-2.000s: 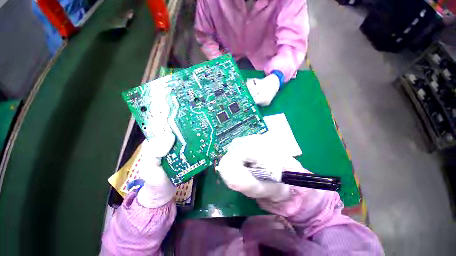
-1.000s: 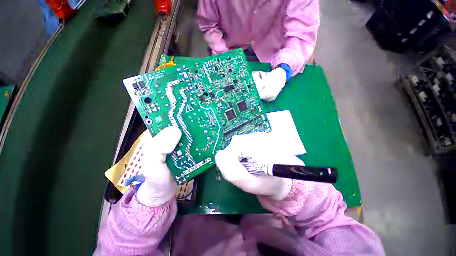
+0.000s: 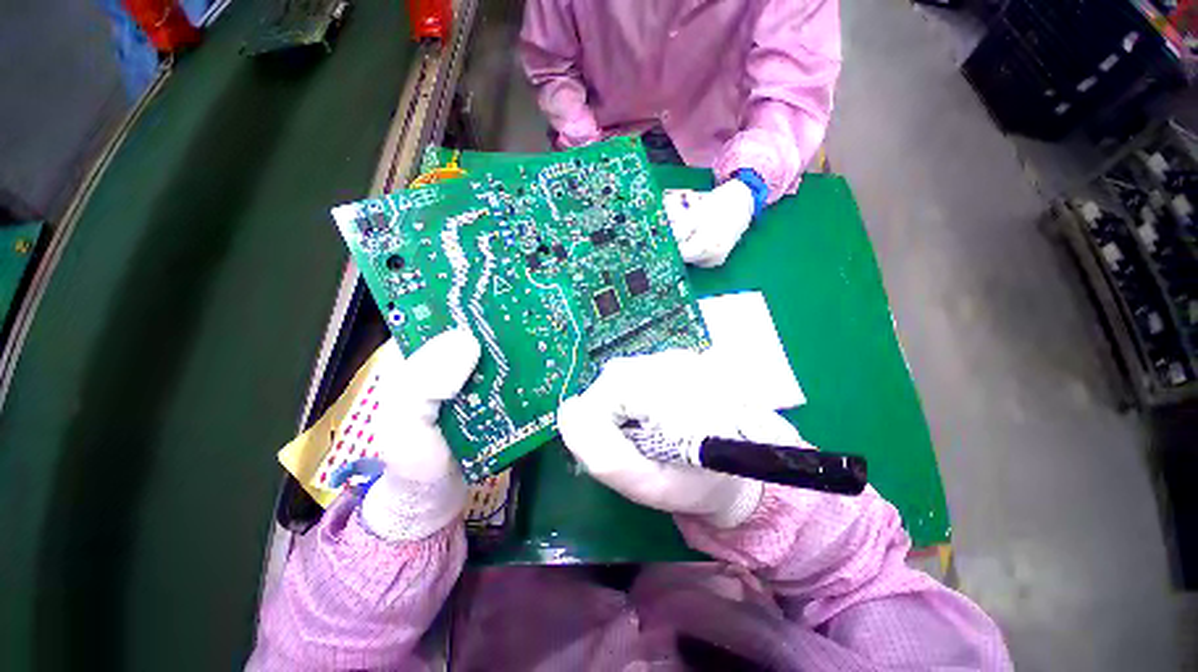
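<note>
A green circuit board is held tilted above the green mat, its flat side with silvery tracks and two black square chips facing me. My left hand, in a white glove, grips its lower left edge with the thumb on the face. My right hand, also white-gloved, is at the lower right edge and holds a thick black marker pen pointing right. The fingers behind the board are hidden, and I cannot tell how firmly the right hand grips it.
A person in pink sits opposite, a gloved hand on the green mat. White paper lies right of the board. A yellow label sheet lies left. The conveyor runs along the left, carrying another board.
Since two seconds ago, the board has shifted slightly right and its glare has gone. The marker's outer end has moved a little left. The board on the conveyor has moved up the view.
</note>
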